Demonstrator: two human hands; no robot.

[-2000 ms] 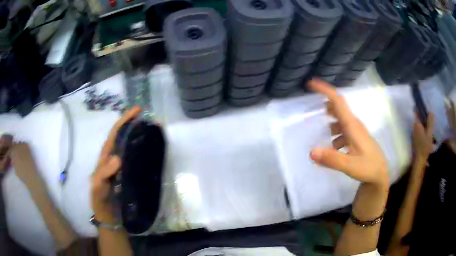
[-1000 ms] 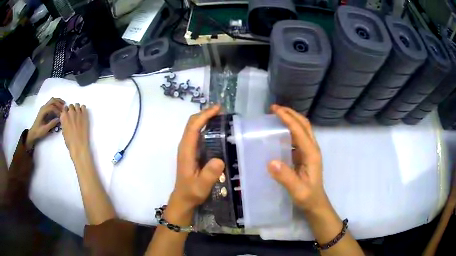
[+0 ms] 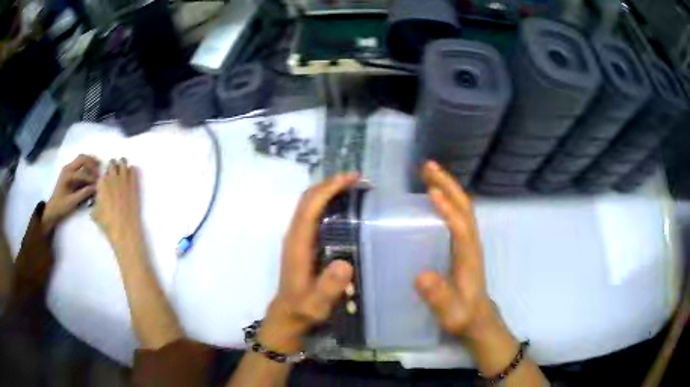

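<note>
The joined unit stands in front of me, its glossy black cover (image 3: pixel 344 249) on the left and the frosted translucent housing (image 3: pixel 402 272) on the right. The two parts now meet with little visible gap. My left hand (image 3: pixel 312 257) holds the black side, thumb on its face beside small shiny knobs. My right hand (image 3: pixel 459 264) holds the frosted side, thumb on its face and fingers at its far right edge. The picture is slightly blurred.
Tall stacks of dark grey moulded bases (image 3: pixel 463 106) stand at the back right. Small black clips (image 3: pixel 284 142) lie in a loose pile at back left. A USB cable (image 3: pixel 217 189) lies left. Another person's hands (image 3: pixel 113 193) work at far left. Grey cup-like parts (image 3: pixel 240 89) sit behind.
Two seconds ago my left hand held the black cover alone and my right hand was empty. Since one second ago, the dark gap between cover and housing has narrowed.
</note>
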